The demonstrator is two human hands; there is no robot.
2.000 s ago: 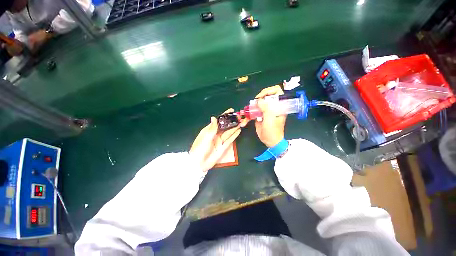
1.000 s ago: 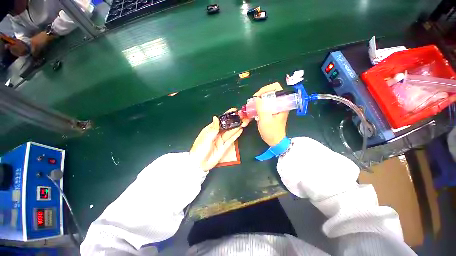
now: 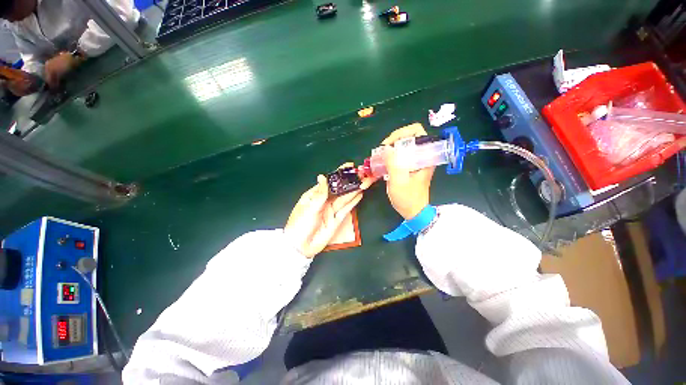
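Observation:
My left hand (image 3: pixel 320 214) holds a small black workpiece (image 3: pixel 344 181) between thumb and fingers, near the middle of the view. My right hand (image 3: pixel 408 174) grips a dispensing syringe (image 3: pixel 417 156) with pinkish contents, lying nearly level. Its reddish tip points left, at the right edge of the workpiece; whether it touches cannot be told. A blue adapter (image 3: pixel 454 150) at its rear joins a clear hose (image 3: pixel 508 149). A blue band (image 3: pixel 410 225) is on my right wrist. A pale pad with an orange-brown border (image 3: pixel 344 232) lies partly hidden below my left hand.
A blue-grey controller (image 3: pixel 530 135) and a red bin (image 3: pixel 575 143) with clear bags stand at right. A blue control unit (image 3: pixel 45 293) is at left. Small black parts (image 3: pixel 326 10) and a black compartment tray (image 3: pixel 199 19) are on the far side. Another person's hands (image 3: pixel 56 69) are at upper left.
The black parts on the far side have moved slightly right. My hands stay in nearly the same place, with the workpiece turned a little. The view has shifted slightly.

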